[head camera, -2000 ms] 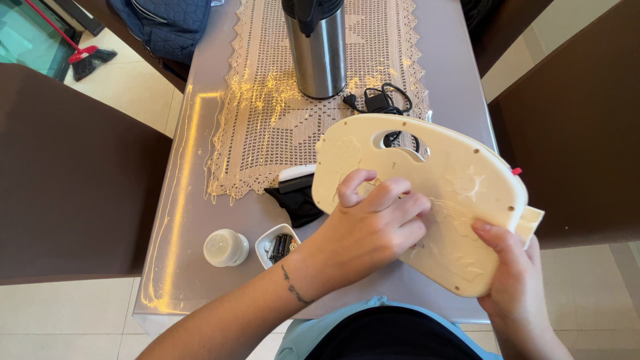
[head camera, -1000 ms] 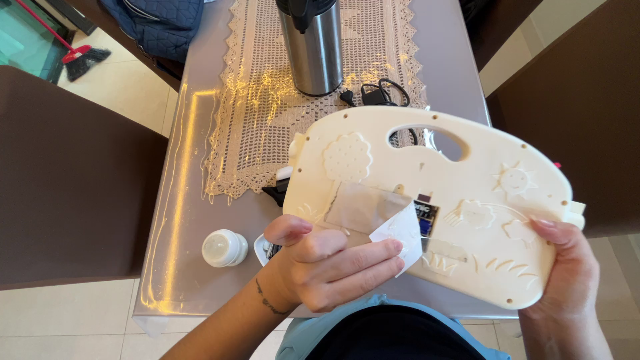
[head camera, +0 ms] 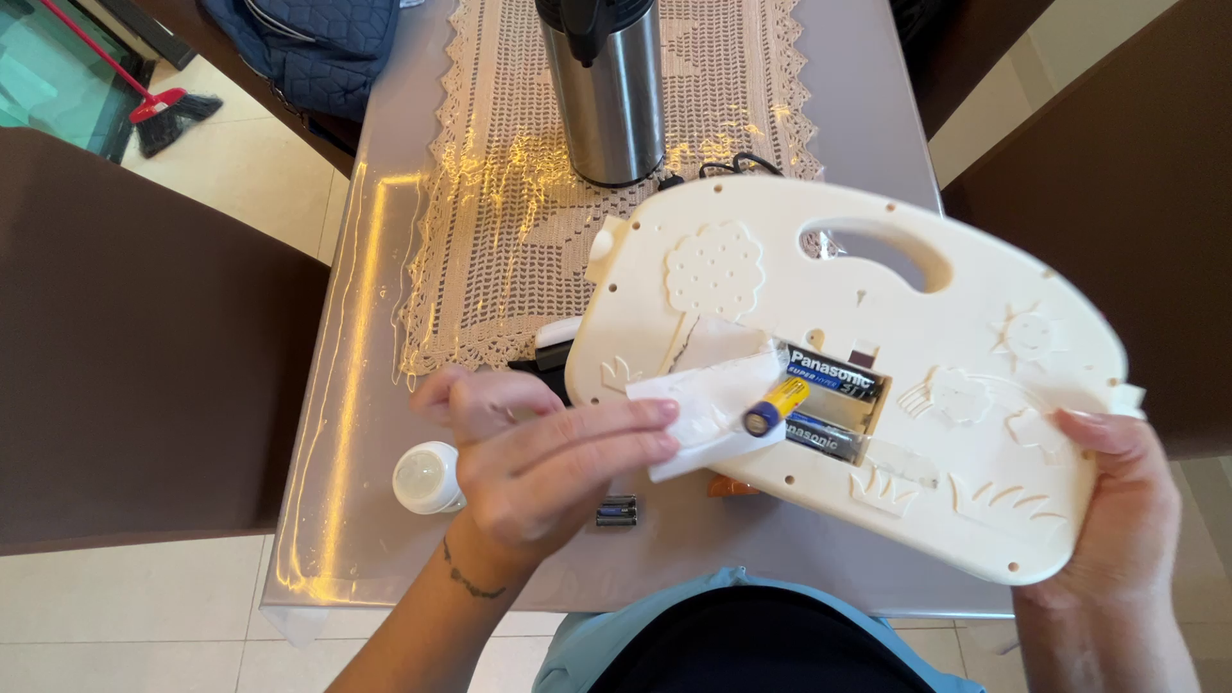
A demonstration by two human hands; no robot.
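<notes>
My right hand grips the right end of a cream plastic toy panel with a handle slot and raised sun, cloud and tree shapes. In its back an uncovered battery compartment holds Panasonic batteries. A yellow and blue battery lies askew at the compartment's left side, over the edge of a white paper or tape flap. The fingers of my left hand press on this flap at its left edge; whether they pinch it is hidden. Below the panel, small dark batteries sit on the table.
A steel thermos flask stands on a crocheted runner, with a black cable beside it. A white-capped jar is left of my left hand. Brown chairs flank the table; an orange object shows under the panel.
The flap has been peeled back, uncovering the battery compartment. The yellow and blue battery has come into view. The panel has turned since two seconds ago, with its back now more fully shown.
</notes>
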